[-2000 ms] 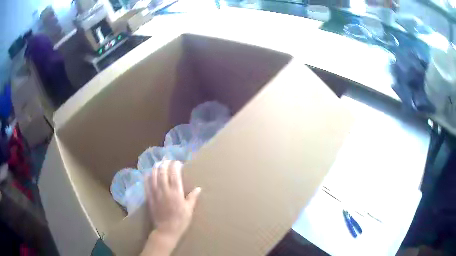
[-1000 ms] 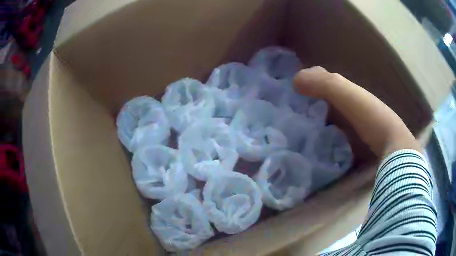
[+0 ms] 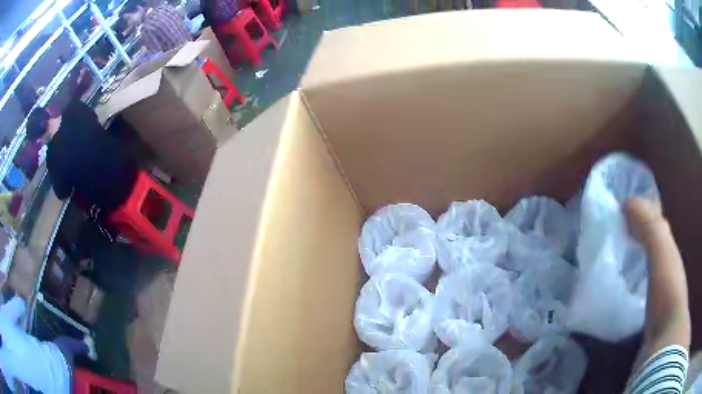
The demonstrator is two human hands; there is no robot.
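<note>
The large brown master carton (image 3: 462, 108) stands open and fills the middle and right of the view. Several bagged cylinders (image 3: 396, 312) stand upright in rows in it, cloudy white with ring tops. My right hand (image 3: 654, 231) comes in from the right edge in a striped sleeve and grips one bagged cylinder (image 3: 612, 262). This one is raised above the others near the carton's right side, slightly tilted. My fingers are partly hidden behind it. My left hand is not in view.
People sit along a bench at the left, one in dark clothes (image 3: 88, 158) near a red stool (image 3: 154, 215). Another open brown carton (image 3: 165, 115) stands on the green floor at the upper left. An open flap (image 3: 223, 262) of the master carton sticks out left.
The view has swung left, showing the floor and people. My right hand, earlier reaching in over the far cylinders, now holds one bagged cylinder raised above the rows.
</note>
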